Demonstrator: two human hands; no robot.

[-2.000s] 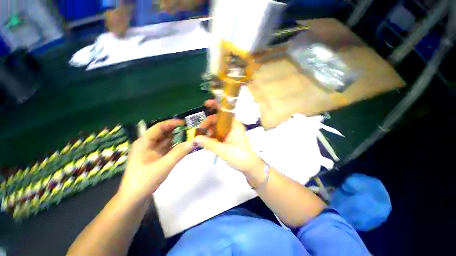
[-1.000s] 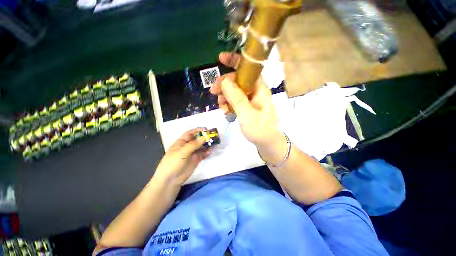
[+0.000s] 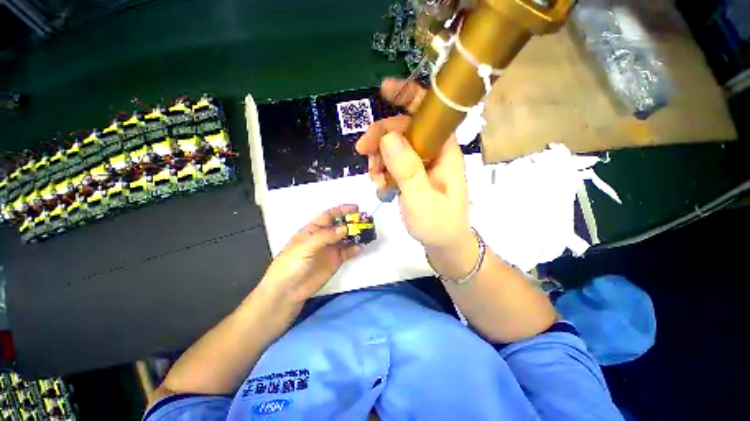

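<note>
My left hand point(image 3: 317, 251) holds a small circuit board point(image 3: 358, 229) with yellow and black parts by its left side, above the white paper point(image 3: 386, 261). My right hand point(image 3: 423, 177) grips the lower end of a thick gold-brown glue dispenser point(image 3: 469, 82) with white ties around it. The dispenser is tilted, its top leaning to the upper right and cut off by the frame. Its thin nozzle point(image 3: 384, 199) points down left towards the board's upper right. I cannot tell whether the tip touches the board.
Rows of boards point(image 3: 123, 168) lie left on a black sheet point(image 3: 140, 275). A glossy black box point(image 3: 288, 144) with a QR square lies behind the paper. Loose boards point(image 3: 397, 34) are beyond it. Cardboard point(image 3: 543, 115) with a clear bag point(image 3: 621, 62) and torn white paper point(image 3: 534, 201) are right.
The view has tilted down. The hands, close together two seconds ago, are now apart, with the board only in my left hand. The nozzle has come nearer the board since one second ago.
</note>
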